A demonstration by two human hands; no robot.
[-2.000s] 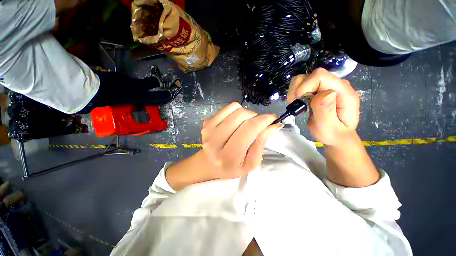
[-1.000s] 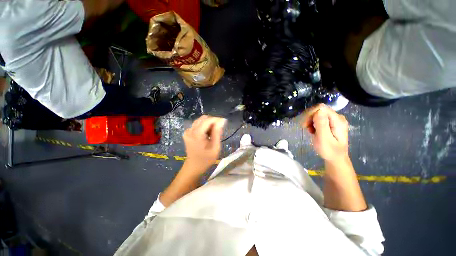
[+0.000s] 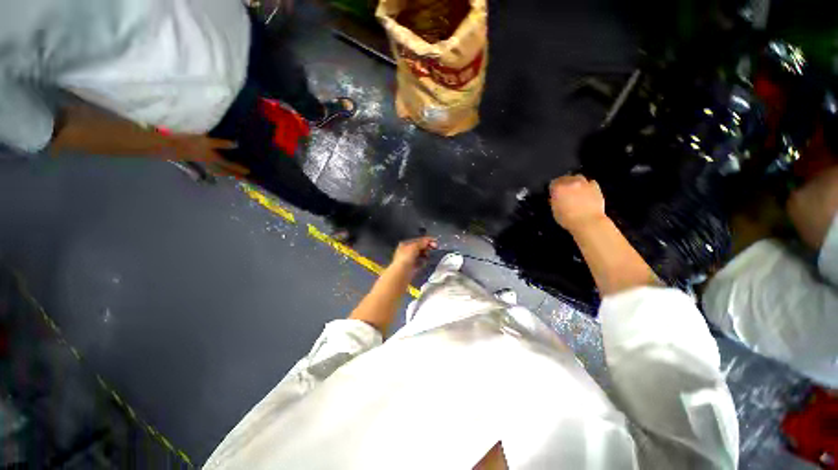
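Observation:
My left hand is small and slightly blurred near the middle, with its fingers closed on a thin black cable. The cable runs right from this hand towards a large shiny black cable bundle with many bright ends. The plug end of this cable cannot be made out. My right hand is curled into a fist, palm side hidden, above the left part of the bundle. Whether it holds something does not show.
An open brown paper sack with red print stands on the grey floor at the top. A person in a white shirt is at upper left by a red stool. Another person's white sleeve is at right. A yellow line crosses the floor.
The view has turned, so the bundle sits further right. The black plug seen between my hands two seconds ago is no longer visible. My hands are now apart; the left is lower and farther away.

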